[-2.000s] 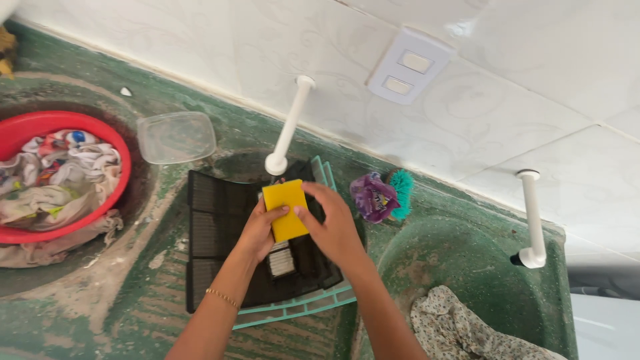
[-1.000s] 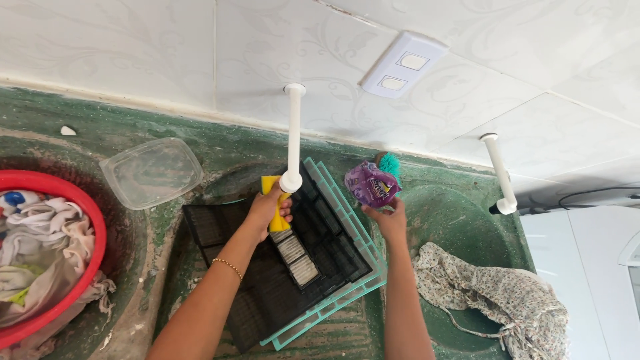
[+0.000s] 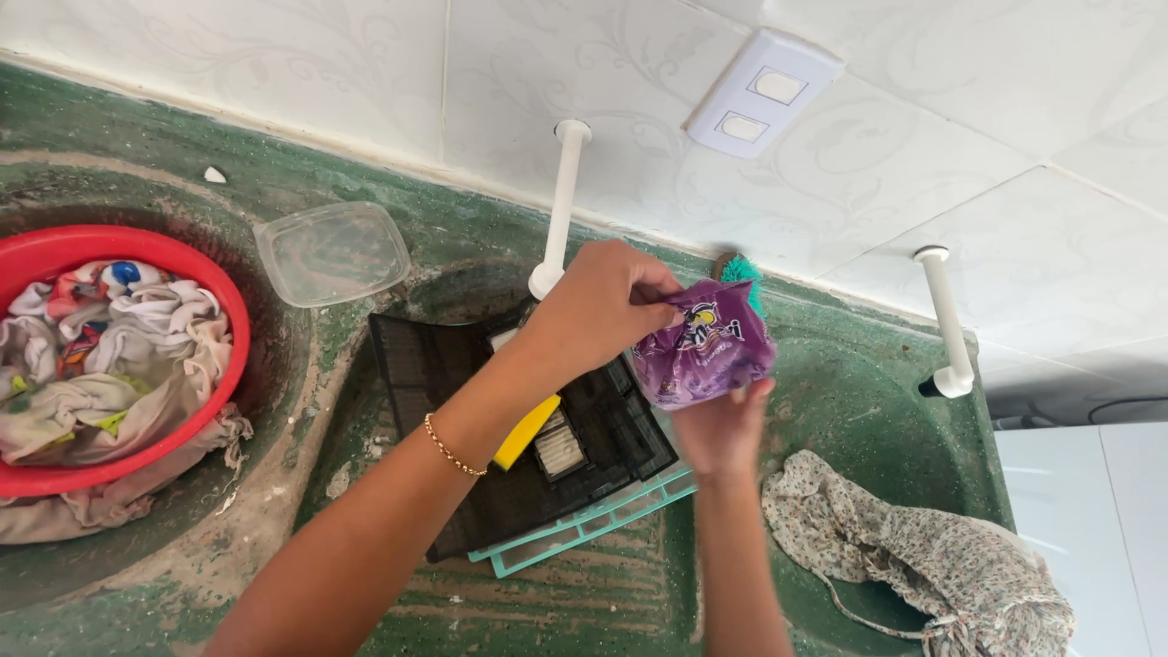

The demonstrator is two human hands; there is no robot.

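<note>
My right hand [image 3: 725,429] holds a crumpled purple plastic packet [image 3: 707,351] from below, above the sink ledge. The fingers of my left hand [image 3: 602,306] pinch the packet's upper left edge. Under my left forearm, a yellow sponge [image 3: 527,432] lies on a black mesh filter panel [image 3: 493,502], beside a small pleated white insert [image 3: 558,449]. Teal plastic grilles [image 3: 593,529] lie beneath the black panel, over the ribbed washboard. Behind the packet, a teal bristled brush [image 3: 744,271] is partly hidden.
At left, a red basin [image 3: 239,338] holds wet clothes. A clear plastic container [image 3: 333,255] lies on the green counter [image 3: 137,137]. White pipe spouts [image 3: 564,201] [image 3: 945,319] jut from the tiled wall. A patterned cloth [image 3: 912,557] hangs over the right-hand bowl.
My left hand has let go of the yellow sponge, which now lies on the black panel, and has moved right to the purple packet. My right hand has lifted the packet from beside the brush.
</note>
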